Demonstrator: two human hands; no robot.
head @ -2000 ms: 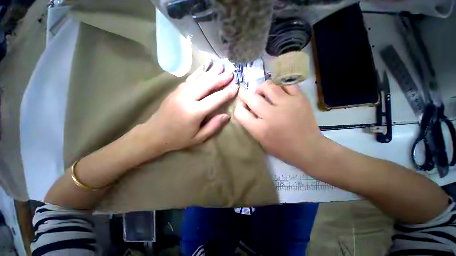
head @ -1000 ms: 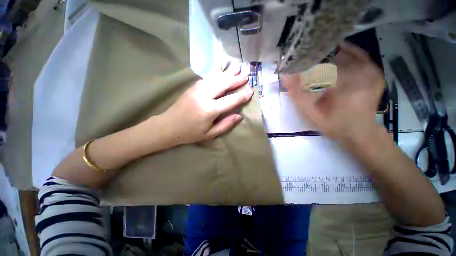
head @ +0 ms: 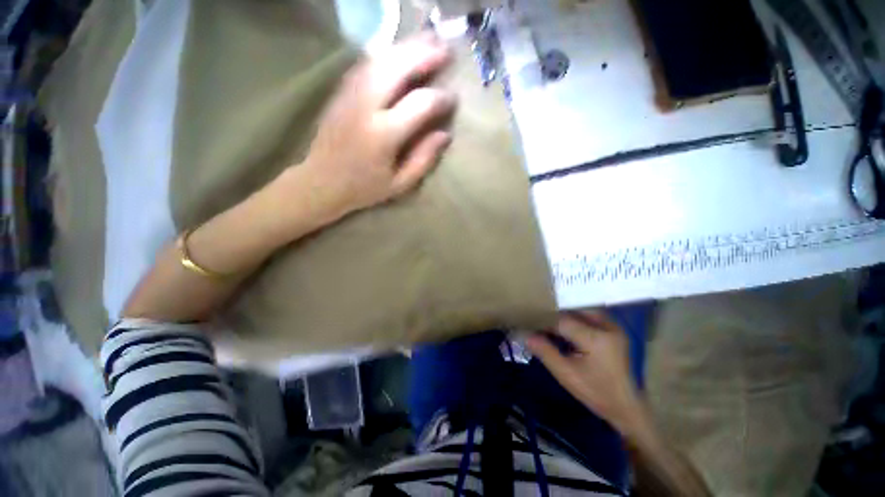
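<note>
A khaki garment panel [head: 388,262] lies on the white table, with a white band [head: 141,146] along its left part. My left hand [head: 378,131] rests on the panel with fingers bent, close to the presser foot and needle [head: 485,49] at the top. My right hand [head: 592,364] is below the table's front edge, at the panel's lower right corner. Its fingertips are near the cloth edge; whether they pinch it is unclear. The machine head is mostly out of view.
A smartphone [head: 704,49] lies at the upper right, with thread snips [head: 788,107] beside it. Shears [head: 867,160] and a metal ruler [head: 820,39] are at the right edge. A printed scale [head: 718,252] runs along the table front. More khaki cloth [head: 747,379] hangs below.
My right hand has moved from the needle area down below the table edge. My left hand stays on the panel. The view has shifted downward, and the thread spool is out of view.
</note>
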